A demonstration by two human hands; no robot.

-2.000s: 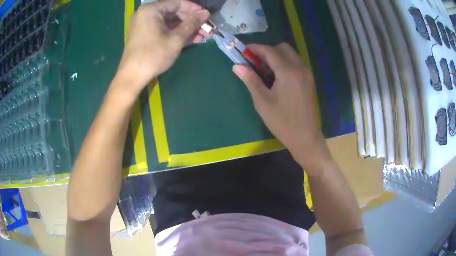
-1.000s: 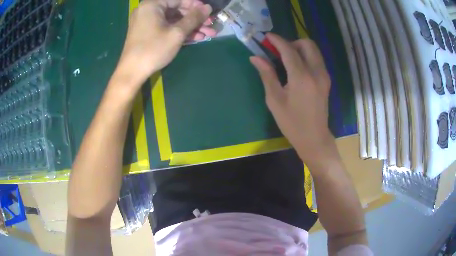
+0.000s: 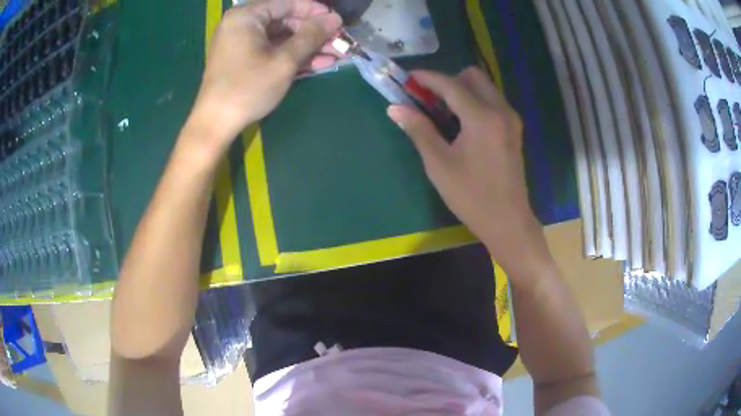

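Note:
My left hand is at the top centre and pinches a small fitted part, whitish and shiny, between thumb and fingers. The fingers hide most of it. My right hand is shut on the diagonal cutters, with red and whitish handles. The cutter tip points up and left and is at or very near the small part; contact cannot be told. The press base plate, light grey, lies beyond the hands, with a dark part of the fixture at the top edge.
A clear blister tray lies at the left, its far pockets dark. A thick stack of white foam trays stands at the right, with dark modules on top. Yellow marking tape frames the green mat. Cardboard boxes and a blue bin are below.
Compared with one second ago, my right hand and the cutters have moved left and slightly down, bringing the tip closer to my left fingertips. My left hand has barely moved.

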